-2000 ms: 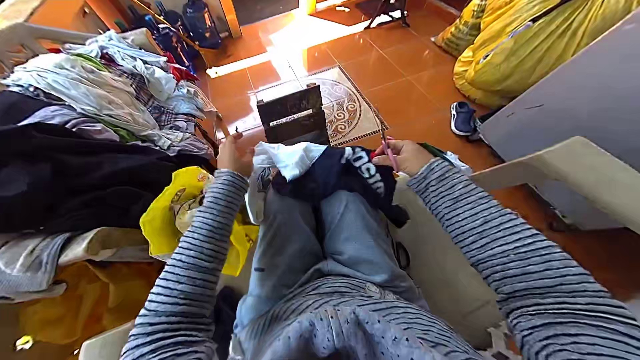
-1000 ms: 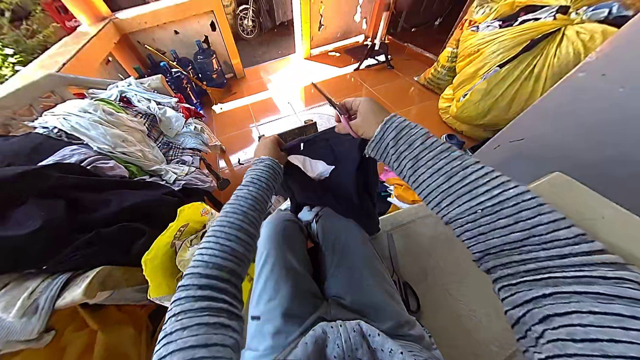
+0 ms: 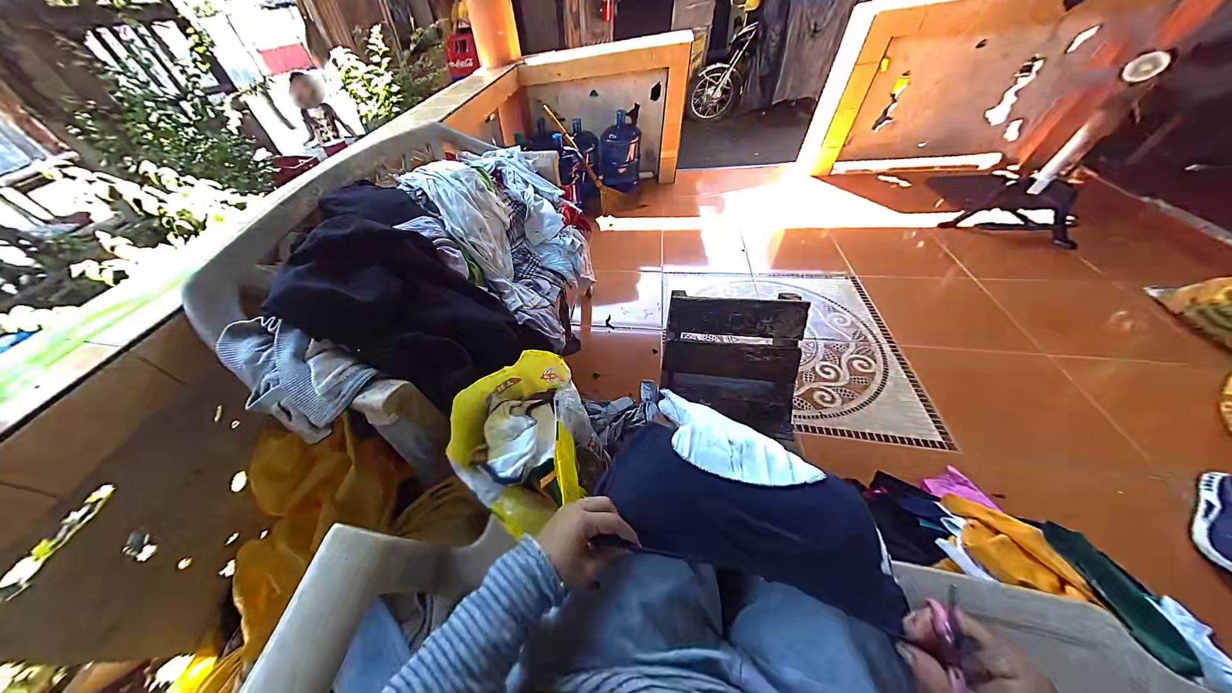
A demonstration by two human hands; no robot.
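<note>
Dark navy cloth with a white patch lies spread over my lap. My left hand grips its near edge on the left side. At the lower right, my right hand is at the cloth's other corner and holds pink-handled scissors, partly hidden by the fingers and blurred. Just beyond my left hand, a yellow plastic bag stands open with pale cloth inside.
A plastic bench at the left bears heaped clothes. Ahead stands a small dark wooden stool on orange tiles. Colored cloth scraps lie at the right, beyond the chair arm. A person is in the far left background.
My right hand, raised with the scissors one second ago, is now low at the cloth's right corner. The dark cloth is spread wider across my lap. The view has swung left.
</note>
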